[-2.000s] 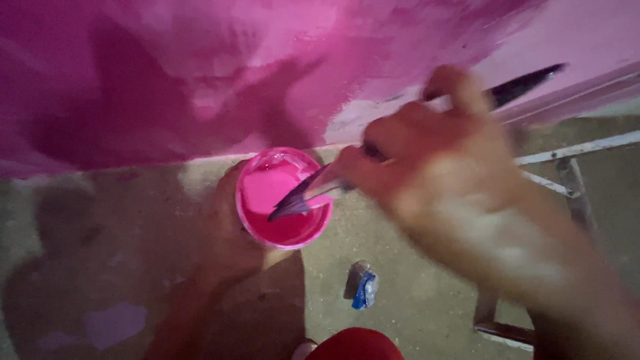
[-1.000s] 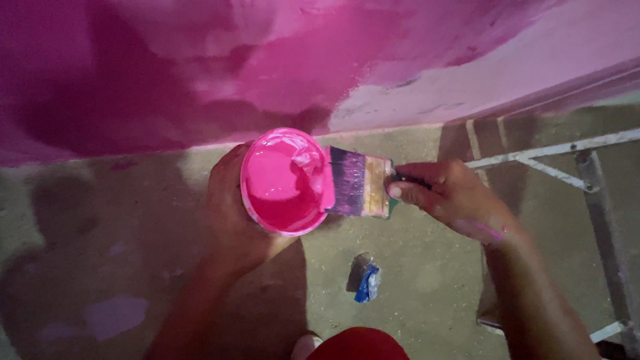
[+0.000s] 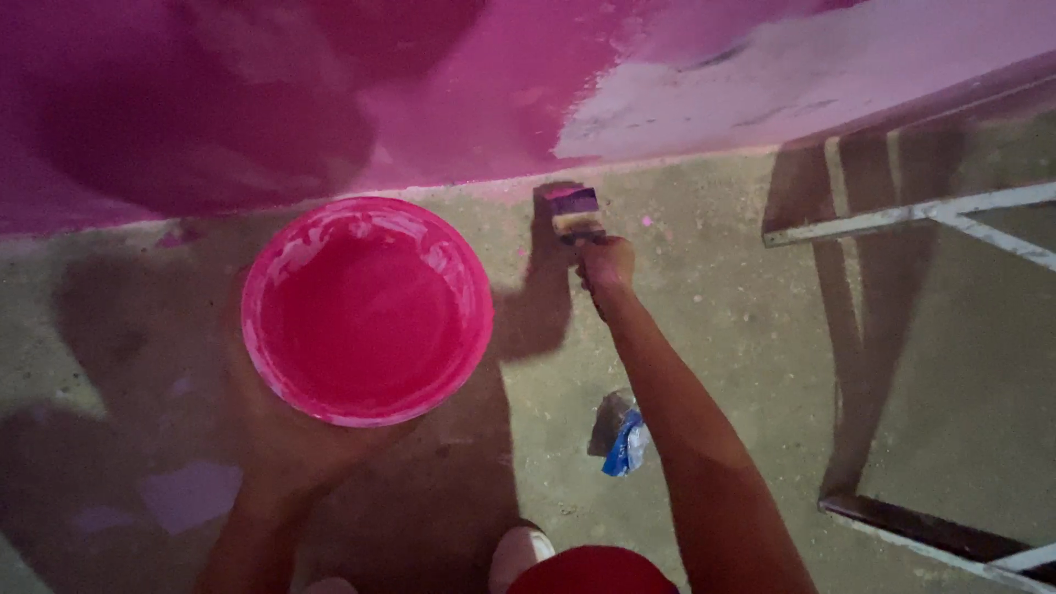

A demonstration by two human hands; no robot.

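My left hand, mostly in shadow, holds a round tub of bright pink paint from beneath and the side; its fingers are largely hidden by the tub. Wet paint coats the tub's inner wall and rim. My right hand grips the handle of a wide flat paintbrush, to the right of the tub. The brush's bristles are dark with pink at the tip and point toward the foot of the wall. Above, the wall is deep pink, with a paler pink patch at the right.
A metal frame, like a ladder's, stands at the right on the concrete floor. A crumpled blue and clear wrapper lies beside my right forearm. My foot shows at the bottom, next to something red.
The brush was dipped in the tub, then was at its right rim; now it is apart from the tub, near the wall's base. The tub looks larger in view.
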